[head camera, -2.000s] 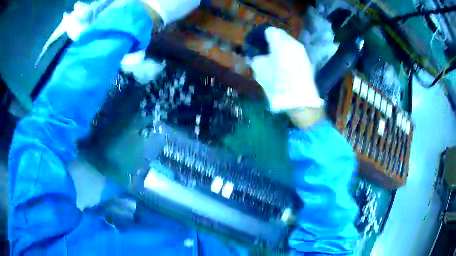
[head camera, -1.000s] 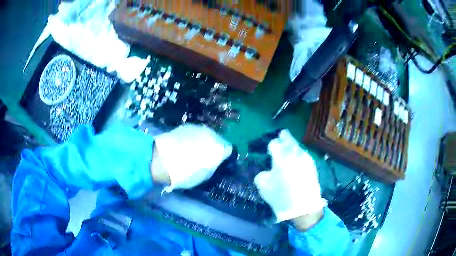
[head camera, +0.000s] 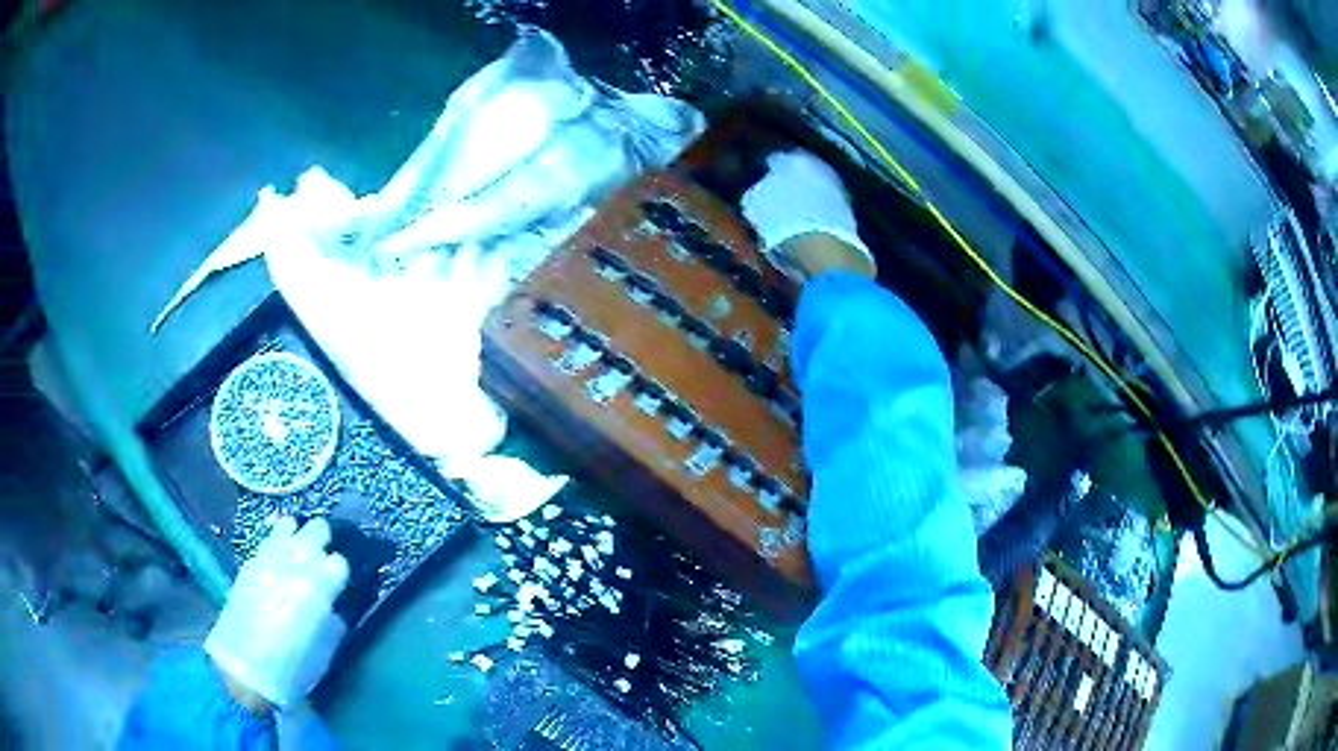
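My left hand, in a white glove with dark fingertips, is at the front of a black tray of tiny silver pieces. Its fingers are bent; what they hold cannot be seen. My right hand, in a white glove, is at the far end of the large wooden tray, which bears rows of small black parts. Its fingertips are lost in the dark there. The ribbed metal panel is cut off by the bottom edge.
A round white dish stands on the silver pieces. A crumpled white cloth lies beside the wooden tray. Dark leads with white tips lie before it. A smaller wooden tray is at the lower right. A yellow cable runs behind.
The view has swung left. My hands have moved from the panel, the left to the tray of silver pieces, the right to the far end of the large wooden tray.
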